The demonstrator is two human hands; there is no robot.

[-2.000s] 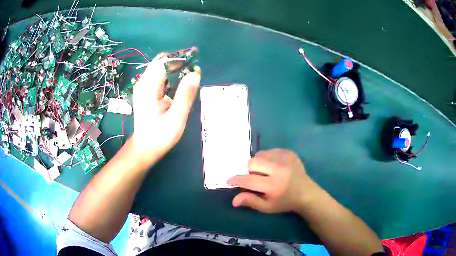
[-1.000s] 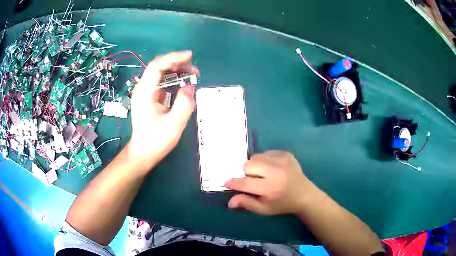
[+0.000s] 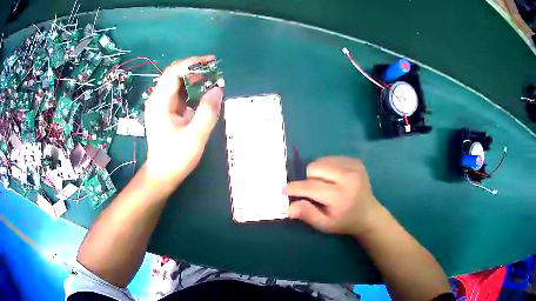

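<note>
My left hand [image 3: 179, 126] is raised left of the smartphone and holds a small green circuit board [image 3: 203, 83] between thumb and fingers. Small white parts show on the board. The smartphone [image 3: 256, 159] lies upright in front of me with a glaring white screen; its content is not readable. My right hand [image 3: 336, 194] is at the phone's lower right edge, with thumb and index fingertips touching or very near that edge and the other fingers curled. Whether it grips the phone is not clear.
A tangled board heap [image 3: 64, 111] with red and white wires covers the left side. Two black speaker housings [image 3: 401, 100], [image 3: 472, 156], each with a round speaker, blue battery and loose leads, stand at the right. A dark green belt [image 3: 352, 20] runs beyond the table. A red stool [image 3: 485, 285] shows bottom right.
My right hand has moved from the phone's lower screen to its right edge. My left hand has turned the board so its green face shows. The view has shifted slightly.
</note>
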